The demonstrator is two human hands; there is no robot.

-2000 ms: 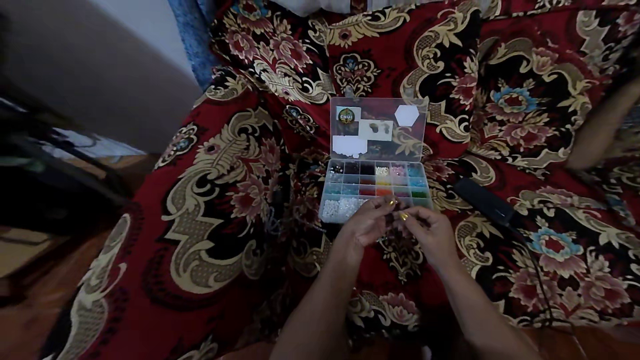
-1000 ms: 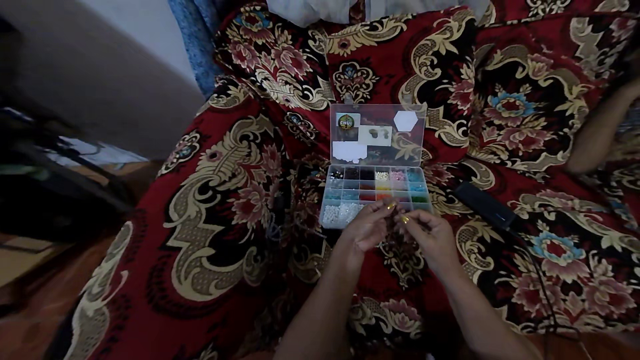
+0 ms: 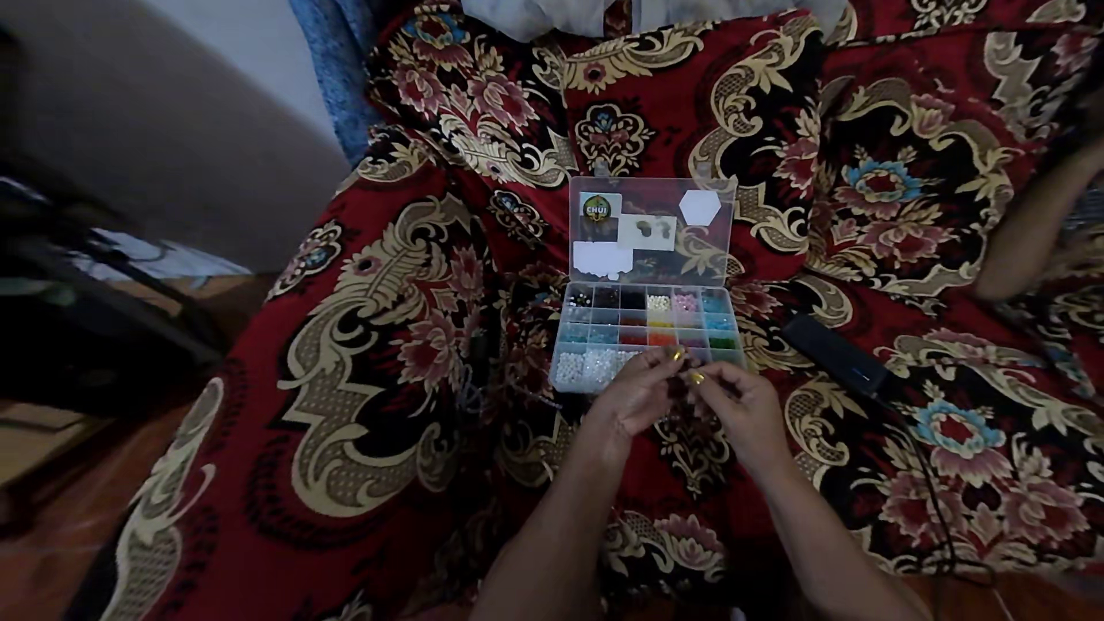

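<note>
A clear plastic compartment box (image 3: 649, 341) lies on the sofa with its lid (image 3: 653, 267) raised behind it. Small beads fill its sections, white ones (image 3: 586, 369) at the near left and pink, blue, orange and green ones elsewhere. Just over its near right edge, my left hand (image 3: 642, 392) has thumb and fingers drawn together. Close beside it on the right, my right hand (image 3: 733, 401) pinches with thumb and forefinger. Gold-coloured nails show on both hands. Whatever is between the fingertips is too small and dark to tell.
A patterned red, black and gold cover (image 3: 397, 345) spreads over the sofa. Right of the box lies a black device (image 3: 835, 354) with a cable (image 3: 936, 492). Another person's arm (image 3: 1035, 228) rests at the far right. Dark equipment (image 3: 95, 345) stands at the left.
</note>
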